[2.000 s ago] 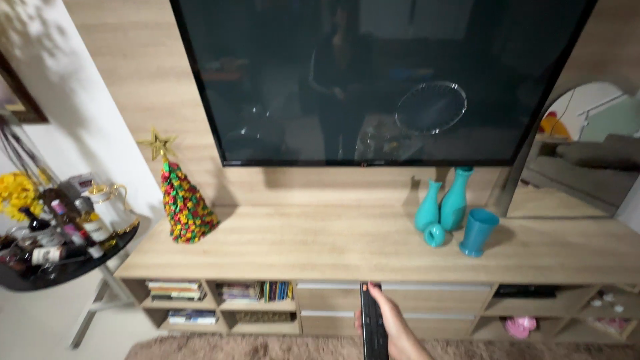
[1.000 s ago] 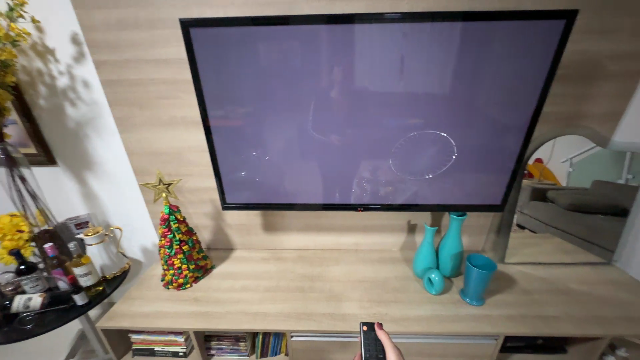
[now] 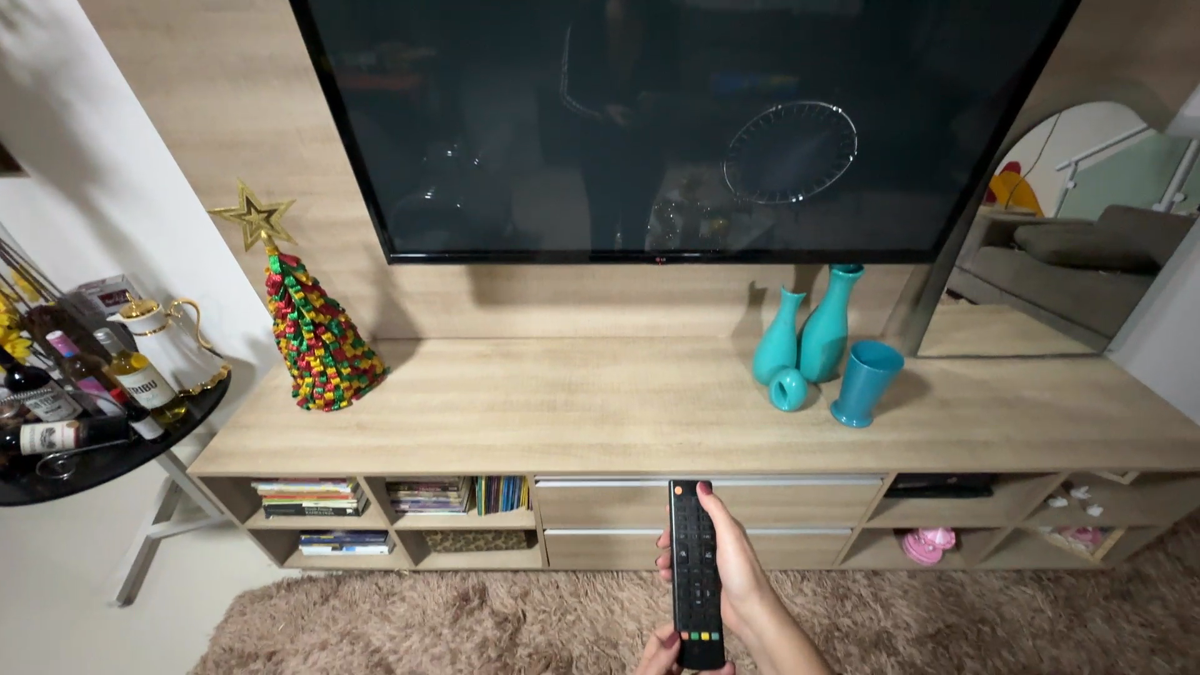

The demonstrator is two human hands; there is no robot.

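A black remote control (image 3: 696,581) with an orange button at its top and coloured buttons low down is held upright in front of the TV cabinet. My right hand (image 3: 736,562) grips it from the right side, the thumb near the top buttons. My left hand (image 3: 661,652) holds its lower end, fingertips on the left edge. Above, the wall-mounted television (image 3: 562,141) has a dark screen with reflections of a person and a ring-shaped light.
The wooden cabinet (image 3: 562,403) carries a ribbon Christmas tree (image 3: 323,342), turquoise vases (image 3: 825,328) and a blue cup (image 3: 867,384). A black round table (image 3: 178,431) with bottles stands left, a mirror (image 3: 1059,253) right. A shaggy rug (image 3: 375,619) lies below.
The screen was dark, then lit purple-grey, and is dark again. The remote now shows further up in view, and my left hand has come into view at its lower end.
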